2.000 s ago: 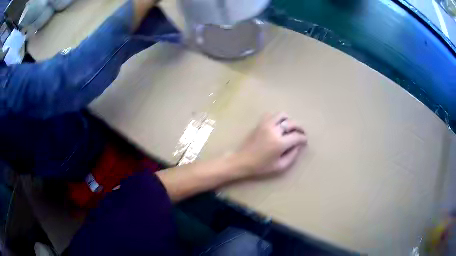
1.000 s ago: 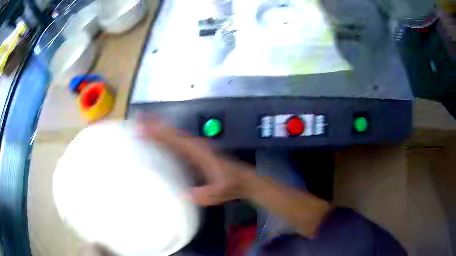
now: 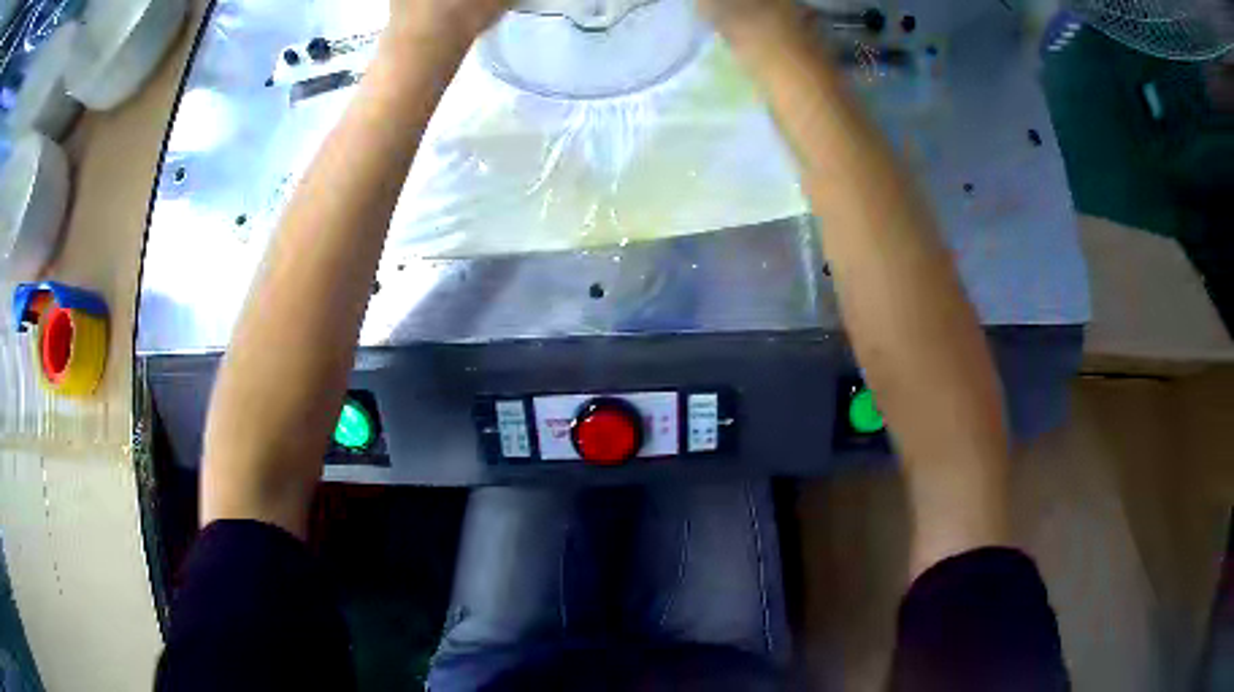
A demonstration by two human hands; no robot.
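A clear or pale round part or fixture [image 3: 596, 57] shows at the top centre, cut off by the picture's edge. It sits on a thin pale yellowish sheet [image 3: 609, 176] over the metal machine table [image 3: 514, 300]. My left hand [image 3: 451, 14] is at its left side and my right hand [image 3: 748, 14] at its right side. Both hands are cut off by the top edge, with fingers mostly out of view, so their grip cannot be told. My bare forearms cross the dark front panel [image 3: 433, 406].
The panel has a red button [image 3: 605, 430] between green buttons [image 3: 355, 425] [image 3: 866, 410]. A yellow tape roll [image 3: 79, 354] in a blue holder and white bowls [image 3: 125, 47] are on the left bench [image 3: 81, 541]. A fan grille [image 3: 1164, 20] is at the top right.
The large white housing that my right hand touched at the left no longer shows there. Both arms now reach forward over the machine table. The view has shifted, with the front panel more centred.
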